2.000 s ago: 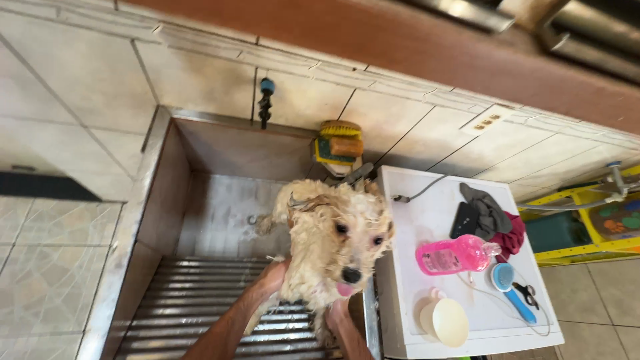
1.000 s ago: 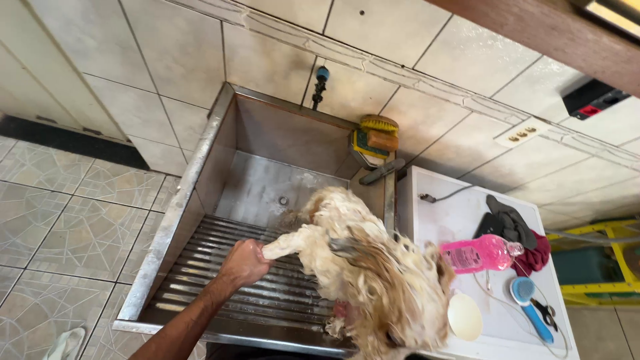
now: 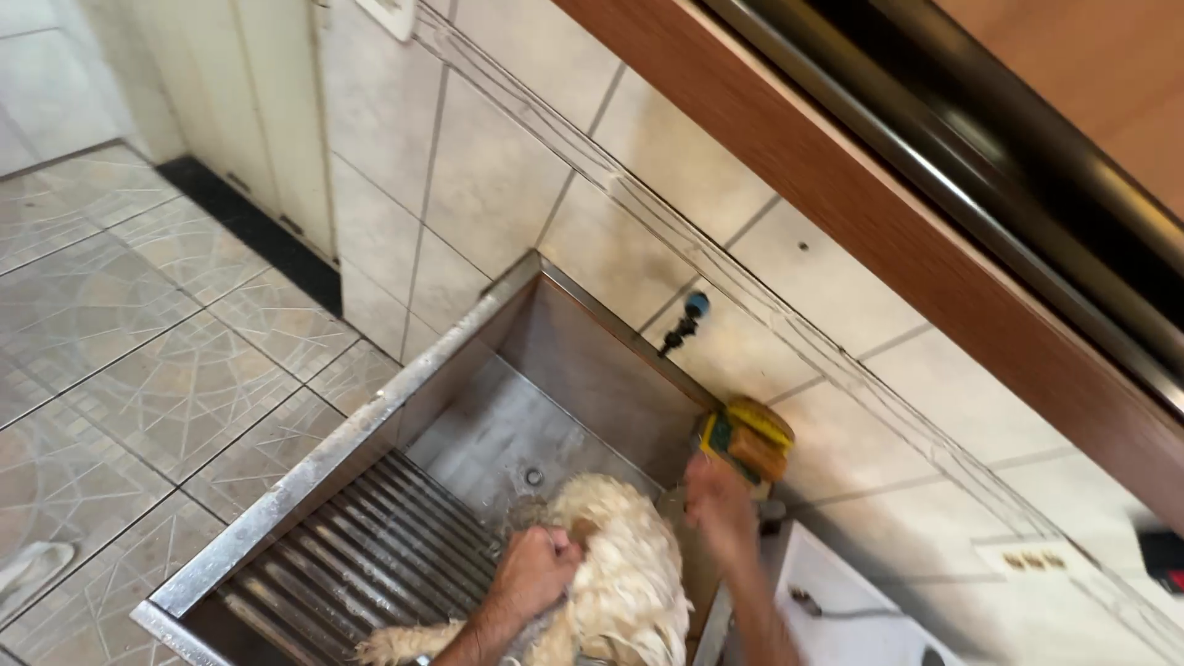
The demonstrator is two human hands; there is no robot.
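Observation:
A wet, cream-coloured dog is in the stainless steel sink, its back toward the camera and one leg stretched over the ribbed rack. My left hand is closed against the dog's fur, with what looks like a darker tuft at the fingers. Blurred by motion, my right hand is raised at the sink's right side, just below a yellow and green package and a brown and yellow brush or sponge. Whether it holds anything is unclear.
A tap with a blue knob juts from the tiled wall behind the sink. To the right stands a white surface with a cable end. A wooden shelf edge crosses overhead. Patterned tiles cover the floor at left.
The dog's face, seen two seconds ago, is now out of sight. My left hand has moved from the dog's outstretched limb to its body. My right hand has come into view; the camera view has swung markedly.

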